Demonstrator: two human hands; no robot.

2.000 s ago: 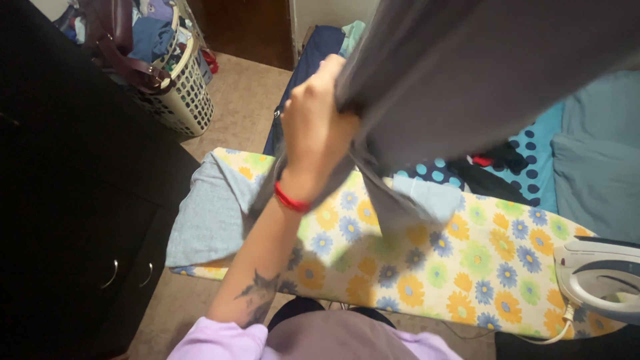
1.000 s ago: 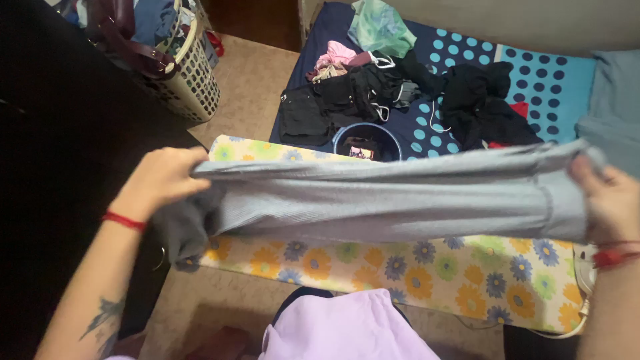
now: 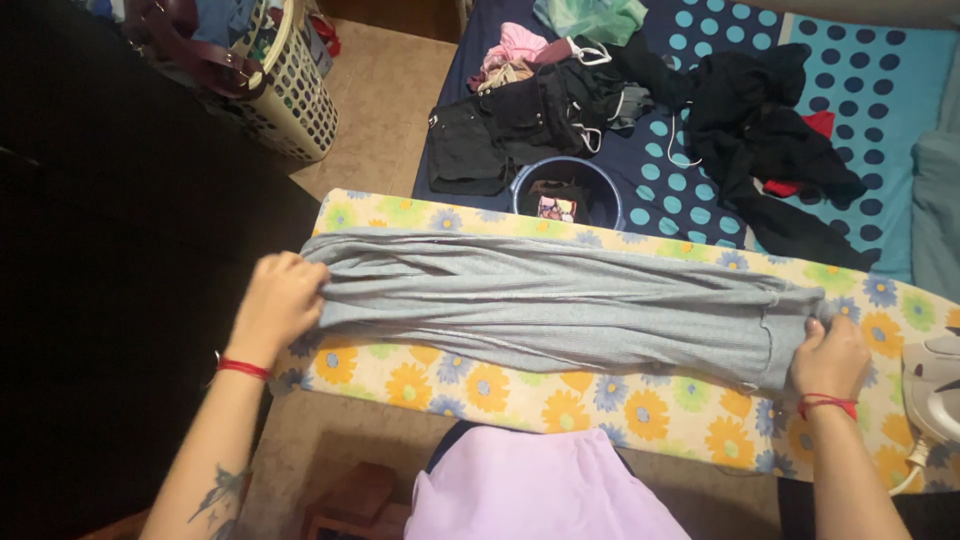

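A light grey ribbed garment [image 3: 555, 307] lies stretched lengthwise in loose folds over an ironing board with a floral cover [image 3: 487, 390]. My left hand [image 3: 285, 300] grips its left end, fingers closed on the cloth. At the other end, my right hand [image 3: 832, 360] holds the hemmed edge between thumb and fingers. Just right of that hand, partly cut off by the frame, an iron [image 3: 934, 382] rests on the board with its cord running down.
Behind the board, a bed with a dotted cover [image 3: 697, 195] bears black clothes [image 3: 750, 120], black denim shorts [image 3: 472, 142] and a blue bucket [image 3: 619, 202]. A full laundry basket [image 3: 307, 112] stands at the upper left. Dark furniture [image 3: 135, 300] borders the left side.
The grey garment, held up stretched between both hands one second ago, has come down onto the board. Two seconds ago a darker-looking cloth hung bunched from one raised hand.
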